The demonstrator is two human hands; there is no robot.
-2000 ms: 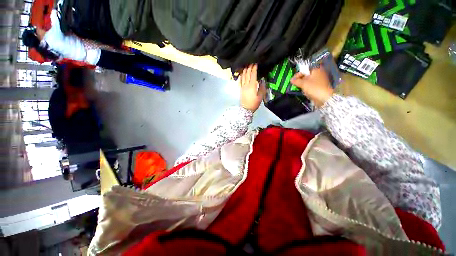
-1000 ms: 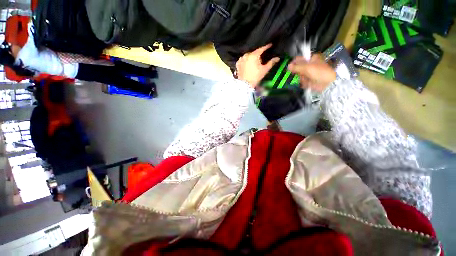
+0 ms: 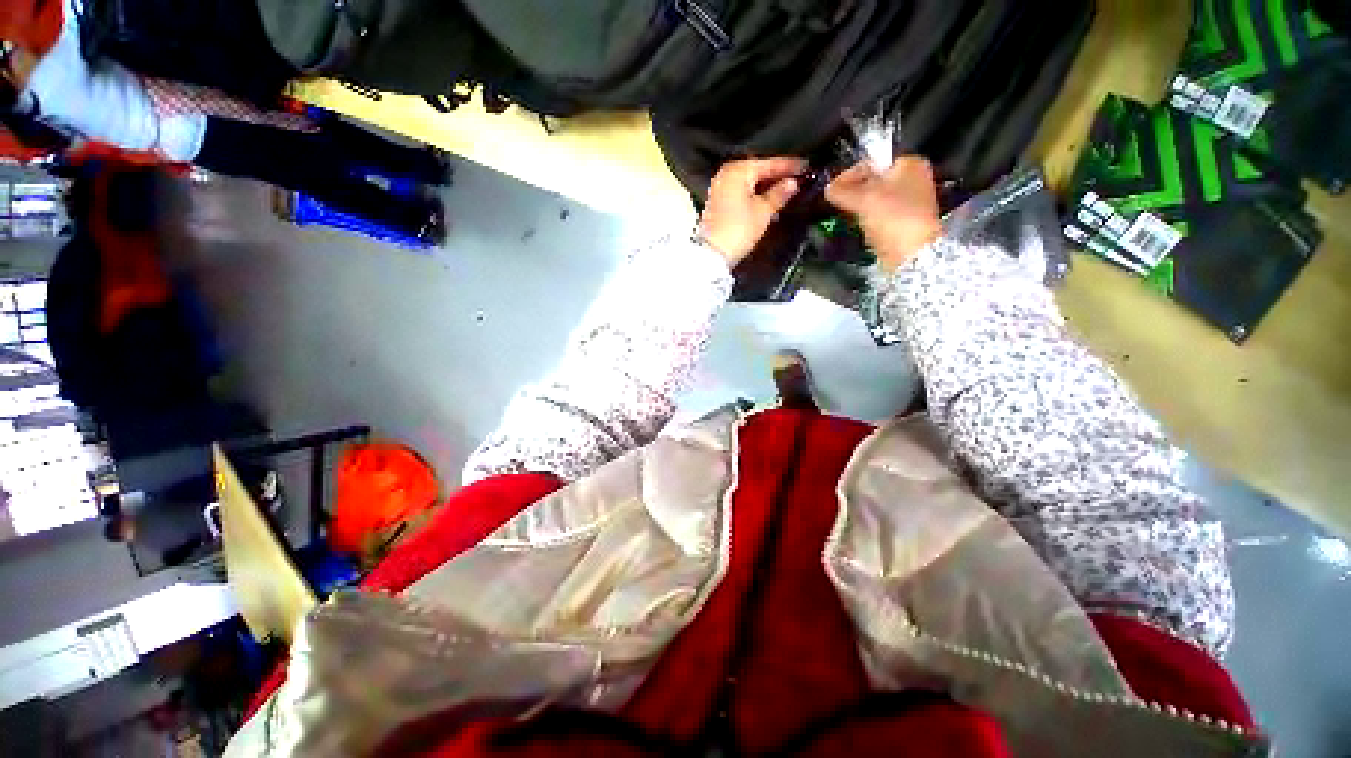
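Dark grey-green backpacks (image 3: 904,74) stand packed along the table. My left hand (image 3: 745,208) is at the lower edge of the nearest one, thumb and fingertips close together; whether they pinch the fabric or a small part is too small to tell. My right hand (image 3: 894,210) is closed round a tuft of clear-white tag fasteners (image 3: 874,139), its fingertips close to the left ones at the same edge. A dark piece (image 3: 765,273) hangs below the hands; no green stripes show on it, and I cannot tell if it is the hang tag.
Two fanned stacks of green-black hang tags (image 3: 1242,267) lie on the yellow table (image 3: 1141,319) at right. A crumpled clear plastic bag (image 3: 1011,222) lies beside them. A person (image 3: 92,89) is at upper left by a blue stool (image 3: 356,216). An orange bundle (image 3: 382,496) is lower left.
The green-striped tag seen between the hands earlier no longer shows its stripes. My left hand, spread before, has its fingertips together. My right hand has come closer to it.
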